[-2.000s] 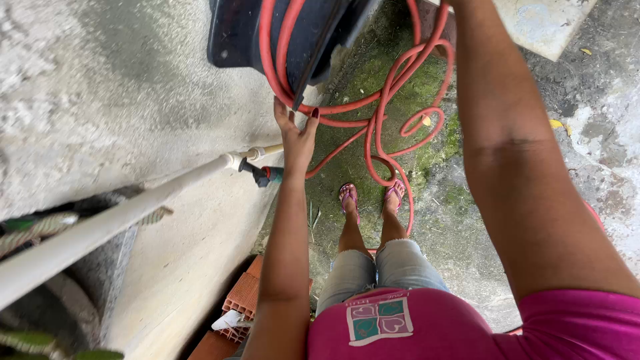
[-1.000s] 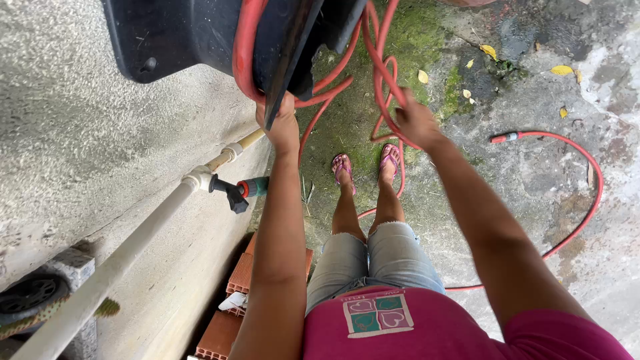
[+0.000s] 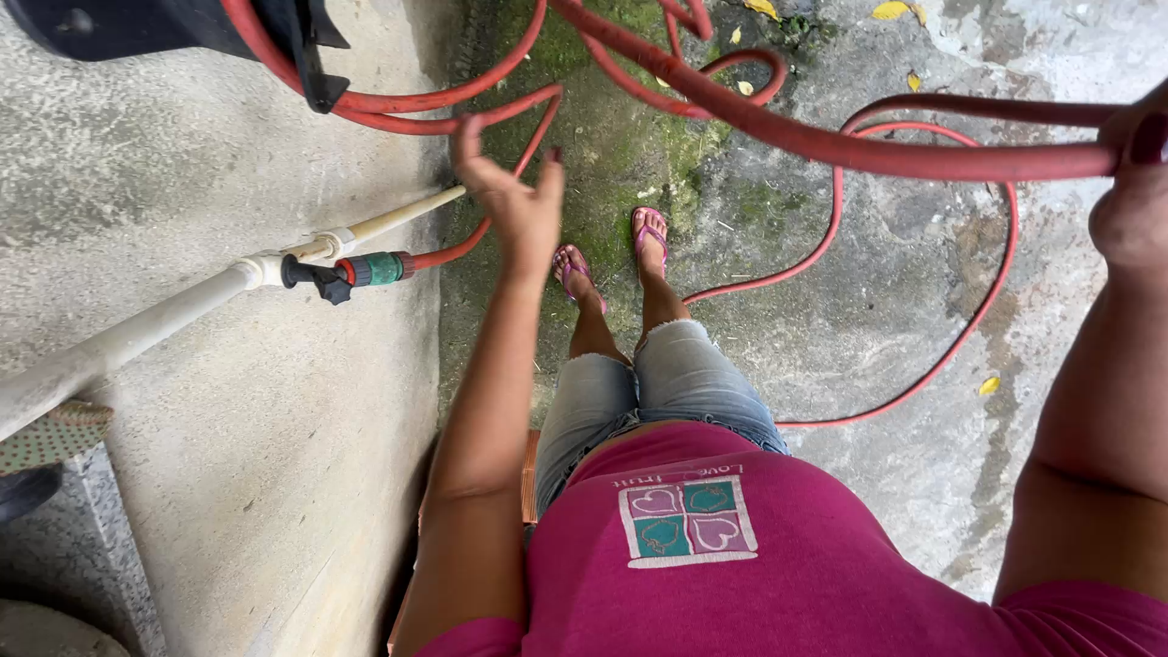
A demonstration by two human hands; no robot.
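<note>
A red garden hose (image 3: 730, 108) runs in loose loops from a black plastic holder (image 3: 315, 55) on the wall at the top left across to the right edge. My right hand (image 3: 1131, 187), partly cut off by the frame, grips the hose there. Beside the loops near the wall, my left hand (image 3: 511, 196) is raised with thumb and fingers apart, holding nothing. Left of it, a green and grey hose connector (image 3: 376, 268) joins the hose to a black tap (image 3: 319, 278) on the wall pipe. More hose lies curved on the ground.
A white pipe (image 3: 137, 328) slants along the rough wall (image 3: 301, 383). My feet in pink flip-flops stand on mossy concrete (image 3: 584, 137) with yellow leaves. Terracotta hollow bricks (image 3: 529, 479) lie behind my left arm, and a stone slab edge (image 3: 100, 538) is at the lower left.
My right hand has moved far out to the right with the hose in it. My left hand, at the holder and hose one second ago, has come away and opened.
</note>
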